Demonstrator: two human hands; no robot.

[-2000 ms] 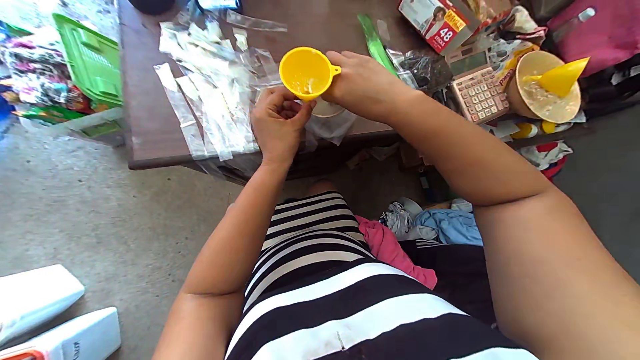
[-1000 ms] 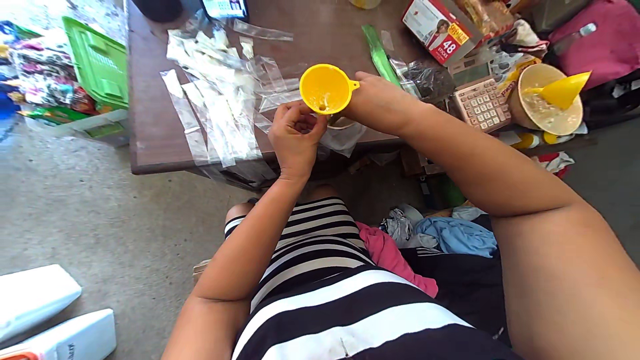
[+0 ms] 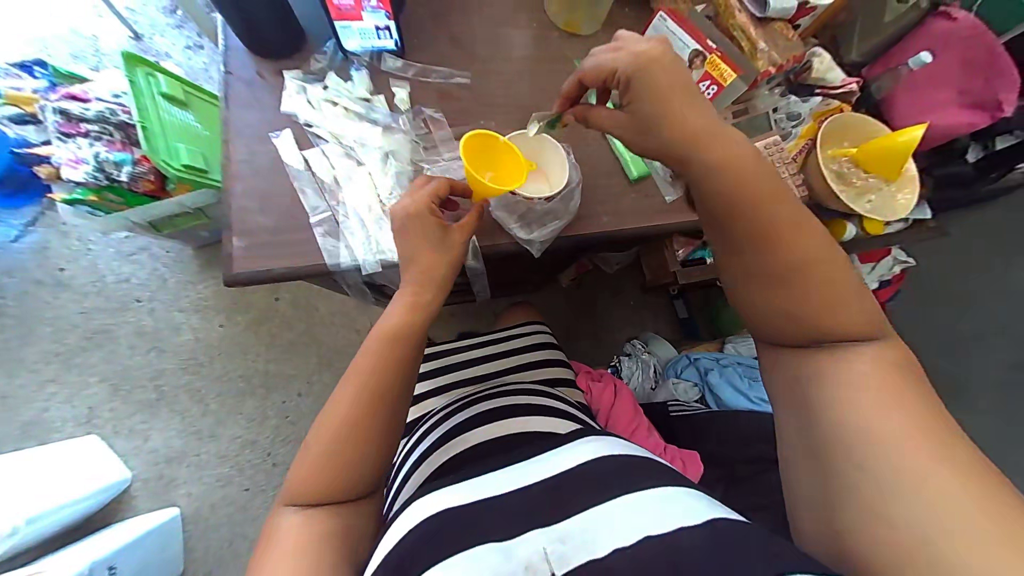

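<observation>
My left hand (image 3: 436,228) pinches the lower part of a yellow plastic funnel (image 3: 490,164), which is tilted beside a white cup (image 3: 549,162). Something pale lies inside the cup, and a clear plastic bag (image 3: 538,220) is around or under it. Above the cup's right side, my right hand (image 3: 632,96) pinches a small spoon (image 3: 541,126), its pale tip near the rim and a bit of green at the fingers. Left of the funnel lies a heap of narrow clear plastic sleeves (image 3: 352,160), many with white contents.
A green strip (image 3: 629,160) and a calculator (image 3: 780,164) lie to the right, near a red and white box (image 3: 694,60). A tub (image 3: 860,188) there holds another yellow funnel (image 3: 890,152). A phone (image 3: 364,28) and a dark cylindrical container (image 3: 264,24) stand at the back left.
My right hand has left the funnel and moved up and to the right, now holding the small spoon. The funnel has tilted in my left hand, and the white cup shows plainly.
</observation>
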